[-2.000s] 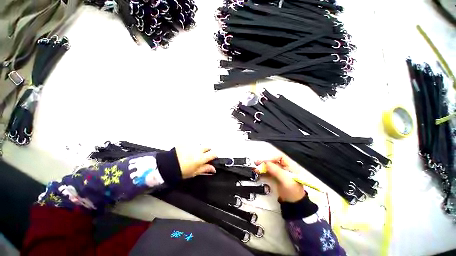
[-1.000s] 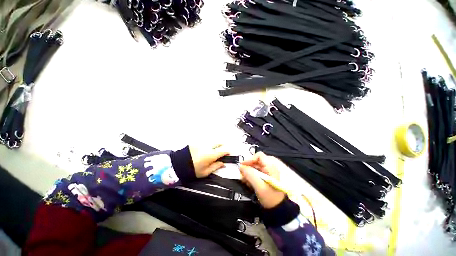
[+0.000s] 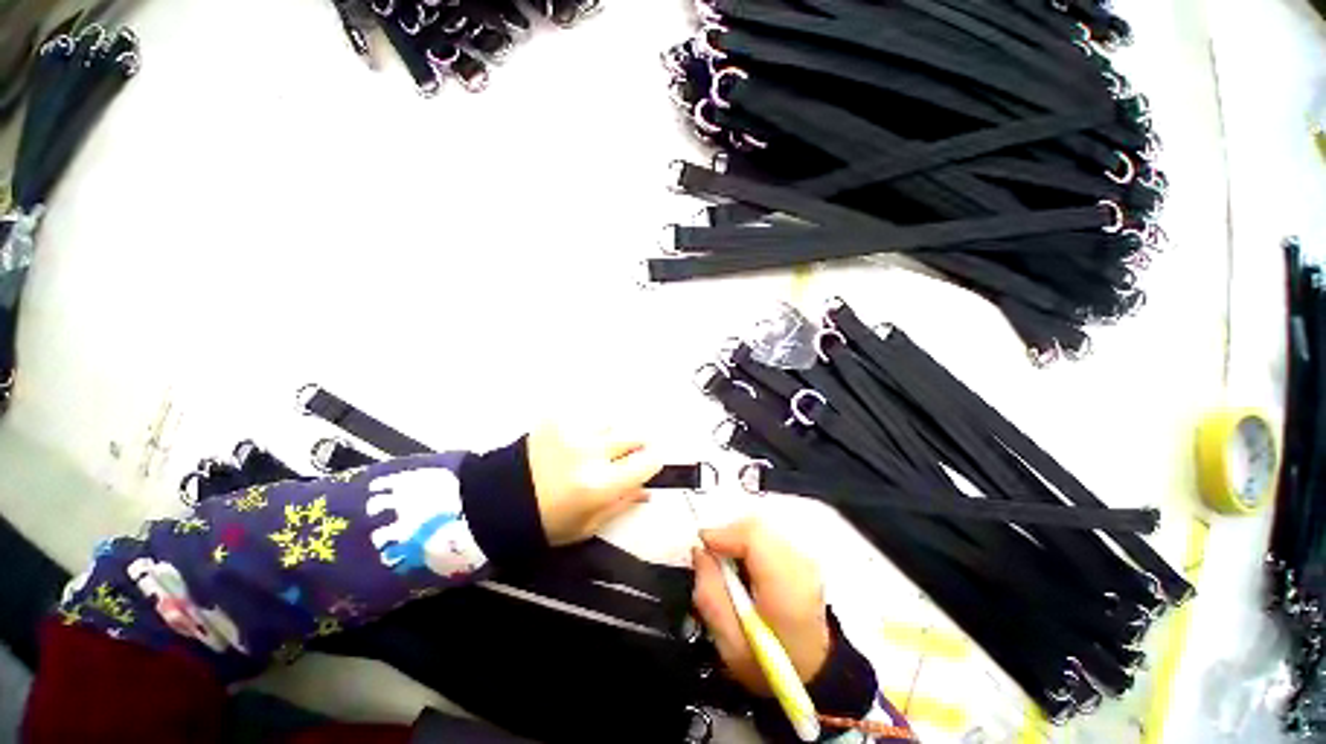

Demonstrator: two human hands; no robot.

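My left hand [image 3: 593, 483] presses a black webbing strap [image 3: 673, 475] against the white table; its stitched end and silver D-ring stick out to the right of my fingers. My right hand [image 3: 764, 589] holds a slim yellow pen-shaped tool [image 3: 771, 650] like a pencil, with a red-orange cord at its tail. The tool's thin tip points up just below the ring; I cannot tell whether it touches the strap. More black straps lie under my hands and left sleeve, their ringed ends partly hidden.
A loose strap pile [image 3: 931, 502] lies right of my hands, a larger pile [image 3: 902, 131] behind it. A masking tape roll [image 3: 1236, 461] sits at the right, beside more black straps [image 3: 1304, 422]. Tied straps [image 3: 66, 124] are at the far left. A crinkled clear plastic piece [image 3: 785, 337] touches the loose pile.
The view has shifted, so the table things sit farther out. My left hand stays on a strap end. My right hand and the tool have moved down, slightly away from the ring, and the tool stands steeper.
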